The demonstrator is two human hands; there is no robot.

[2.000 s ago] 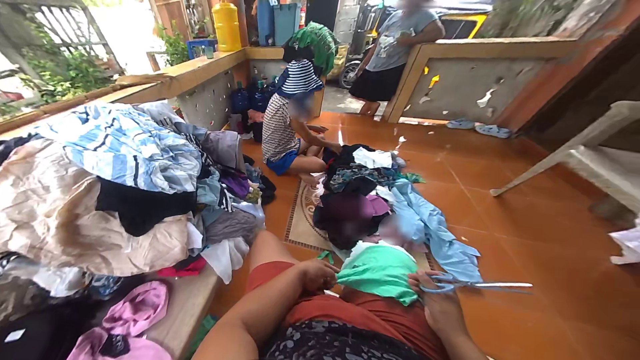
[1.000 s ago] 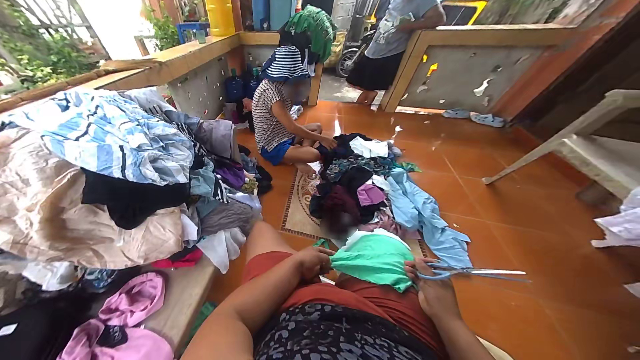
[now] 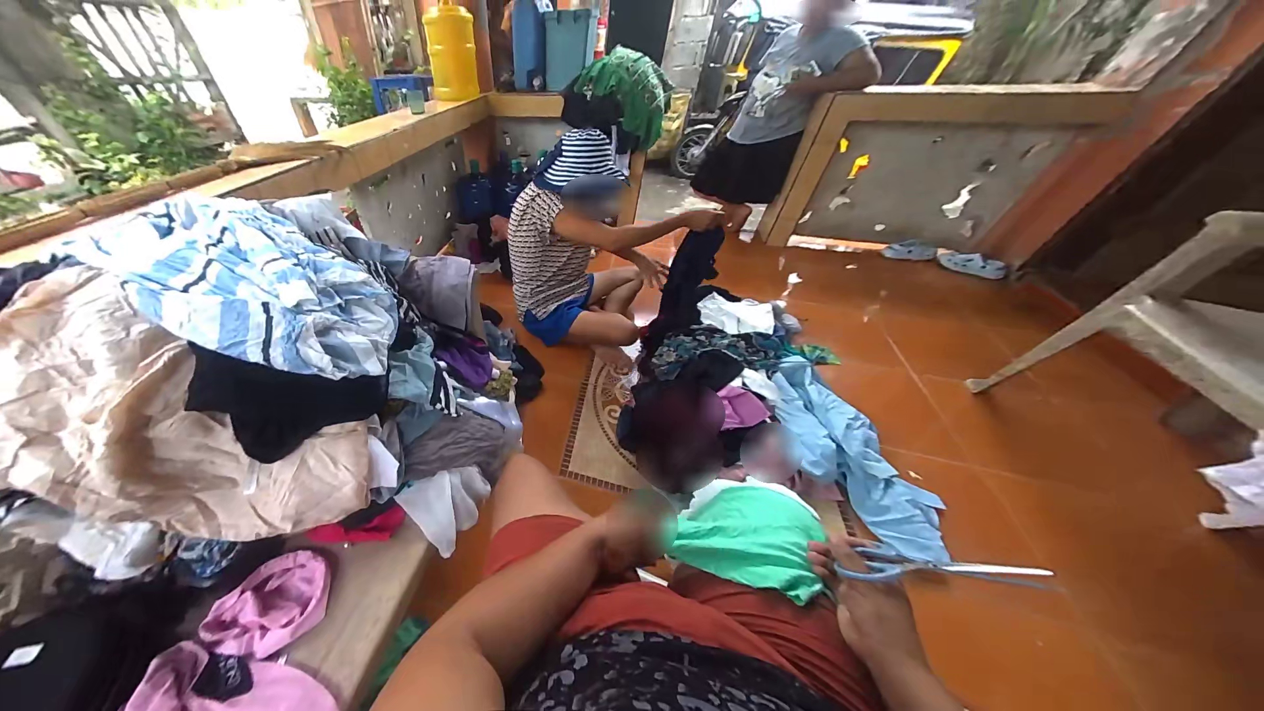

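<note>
A piece of green cloth (image 3: 750, 538) with a white edge lies across my lap. My left hand (image 3: 637, 533), partly blurred, holds its left side. At the cloth's right side is my right hand (image 3: 864, 583), with scissors (image 3: 948, 570) in it. The scissors have light blue handles, and their blades point right, away from the cloth. Just beyond the green cloth lies a heap of clothes on the floor, with a maroon cloth (image 3: 681, 434), a purple piece (image 3: 746, 406) and a light blue garment (image 3: 849, 444).
A bench (image 3: 370, 602) on the left bears a large clothes pile (image 3: 247, 296). Ahead, a seated person in a striped hat (image 3: 553, 247) holds up dark cloth (image 3: 691, 262). Another person (image 3: 790, 89) stands by the low wall. A white plastic chair (image 3: 1175, 326) is at right, slippers (image 3: 943, 259) beyond.
The seated person's arm has risen, lifting a dark cloth from the heap. My hands stay at the green cloth, with the scissors still in my right hand.
</note>
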